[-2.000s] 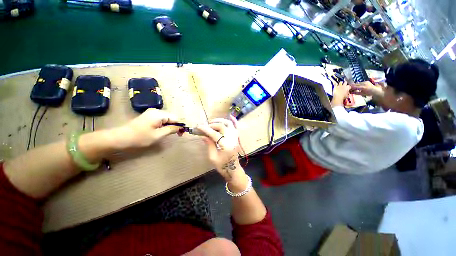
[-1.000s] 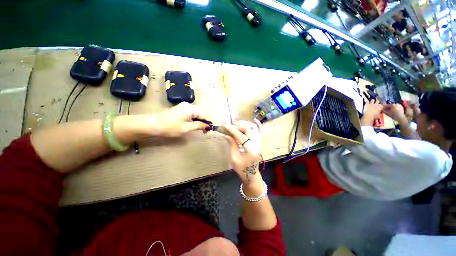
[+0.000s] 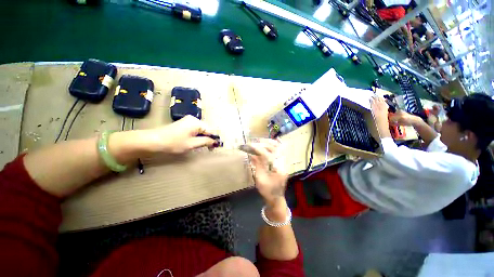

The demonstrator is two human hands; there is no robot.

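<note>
My left hand point(image 3: 184, 136) holds a black cable plug point(image 3: 212, 140) between thumb and fingers over the bench. My right hand point(image 3: 266, 169) is apart from it to the right, blurred, with the pale grey end of the test lead point(image 3: 248, 148) at its fingertips. Three black adapters with pale yellow tape lie in a row behind my left arm: one at the far left point(image 3: 92, 80), one in the middle point(image 3: 133, 96), one nearest my hand point(image 3: 186, 103). A tester point(image 3: 293, 114) with a lit blue screen stands behind my right hand.
A carton of black parts point(image 3: 352, 127) sits right of the tester, with a white-lilac cable over it. The green conveyor point(image 3: 135, 38) carries more corded units behind the cardboard-covered bench point(image 3: 179, 186). A person in a white top point(image 3: 411, 173) sits at the right.
The plug and the test lead end, together between my hands before, are now apart. My right hand's fingers have spread somewhat. The view has swung, shifting the bench and units in the picture.
</note>
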